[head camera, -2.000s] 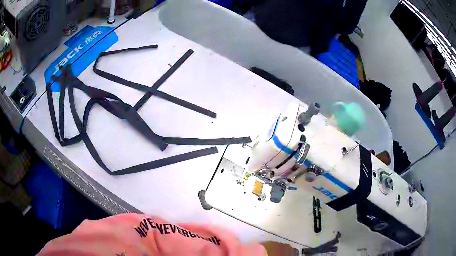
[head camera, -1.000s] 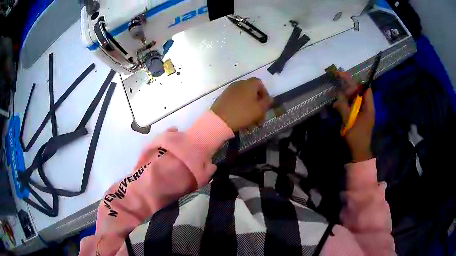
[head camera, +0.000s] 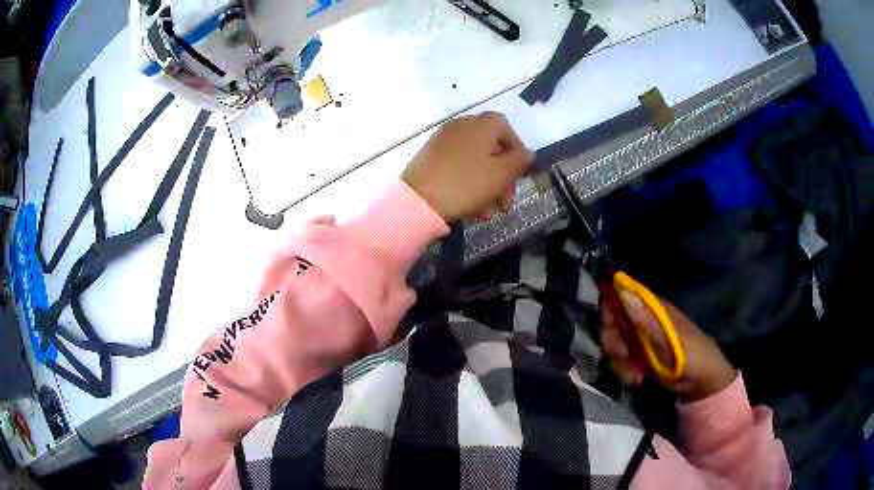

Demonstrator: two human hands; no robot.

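Observation:
A dark grey fabric strip (head camera: 594, 134) lies along the table's front edge by the ruler band (head camera: 613, 170). My left hand (head camera: 470, 167) is closed on the strip's left part and presses it at the edge. My right hand (head camera: 661, 349) holds the scissors (head camera: 647, 321), which have an orange-yellow handle and a red one. The dark blades point up to the strip just right of my left fingers. Whether they touch it is unclear. One brown-tan marker (head camera: 656, 109) is at the strip's right end, another by my left fingers. Cut pieces (head camera: 563, 59) lie crossed behind the strip.
The sewing machine head (head camera: 206, 48) stands at the back left, with a small yellow piece (head camera: 316, 92) beside it. Black snips (head camera: 487, 17) lie at the top edge. Long dark strips (head camera: 120, 249) lie tangled on the left. Dark cloth (head camera: 728, 258) is heaped at the right.
My right hand has moved from the strip's right end down and left, bringing the scissor blades beside my left hand. The strip lies along the edge. My left hand stays at the strip.

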